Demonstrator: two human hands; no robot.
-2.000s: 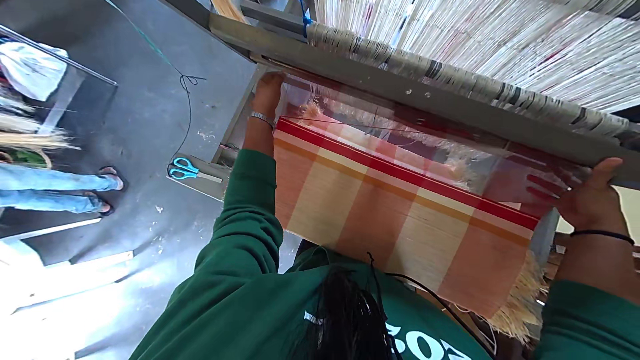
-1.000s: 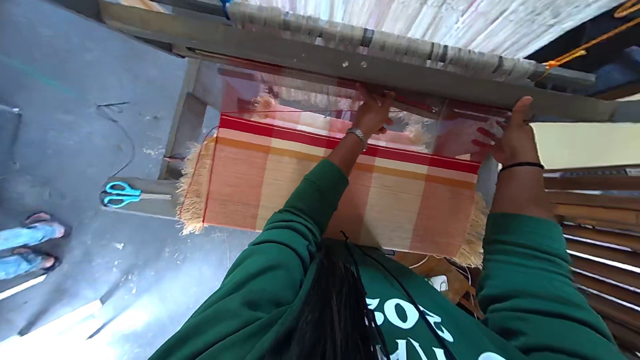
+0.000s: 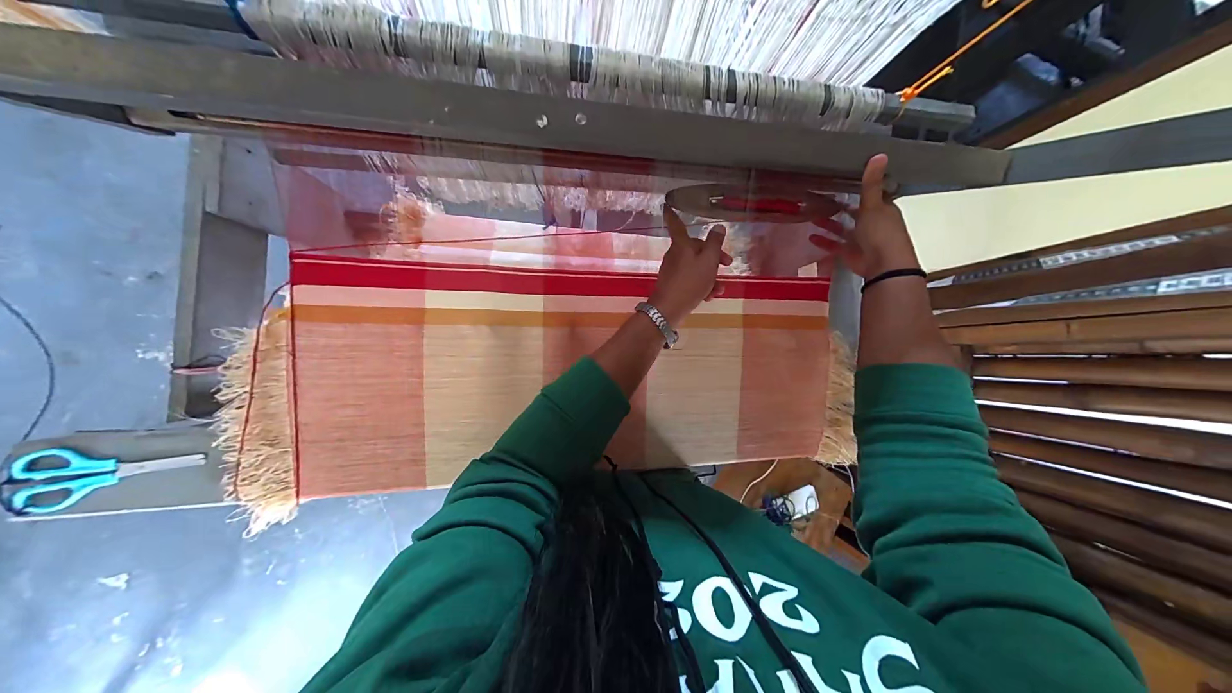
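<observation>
A boat shuttle with a red thread bobbin lies among the sheer red and pink warp threads, below the loom's wooden beater beam. My left hand, with a metal-banded watch, has its index finger at the shuttle's left tip. At the shuttle's right end is my right hand; its thumb points up against the beam, and its spread fingers show through the threads. Woven cloth in orange and cream blocks, with a red band along its top edge, spans below. A red weft thread slants above that band.
Blue-handled scissors rest on a wooden ledge at the left. Pale fringe hangs at the cloth's left side. White warp threads and heddles stand behind the beam. Bamboo slats line the right side, beside an orange cord.
My left hand has moved from the beam's left end rightward across the warp to the shuttle. My right hand stays near the beam's right part. The view has shifted.
</observation>
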